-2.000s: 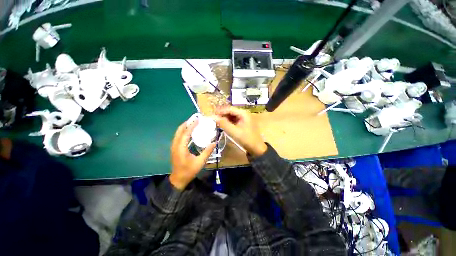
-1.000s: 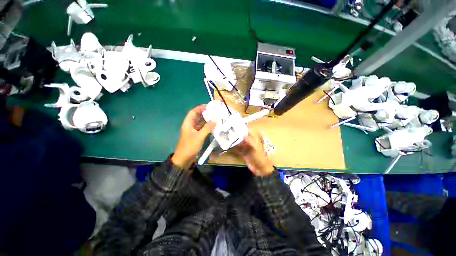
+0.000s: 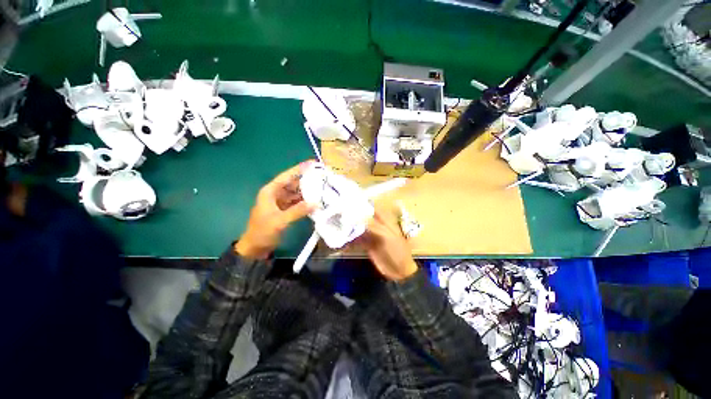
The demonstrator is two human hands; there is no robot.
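A white camera body [image 3: 341, 212] with two thin white antennas sticking out is held up over the front edge of the bench, at the mat's left. My left hand [image 3: 274, 209] grips its left side, at a rounded white part. My right hand [image 3: 389, 243] holds its lower right side; the fingertips are partly hidden behind the body. A small white part [image 3: 408, 224] lies on the tan mat [image 3: 475, 210], just right of my right hand. The electric screwdriver [image 3: 466, 129] hangs above the mat, tilted.
A grey screw feeder [image 3: 409, 117] stands at the mat's back, with a white unit [image 3: 329, 115] left of it. White shells [image 3: 160, 117] are piled at left, camera units [image 3: 585, 148] at right. A blue bin [image 3: 575, 284] of wired parts is below the bench. A dark-clothed person [image 3: 58, 312] is at left.
The camera body has been turned so its open side and both antennas show. My right hand has moved from its top to its lower right. The small white part on the mat has come into view.
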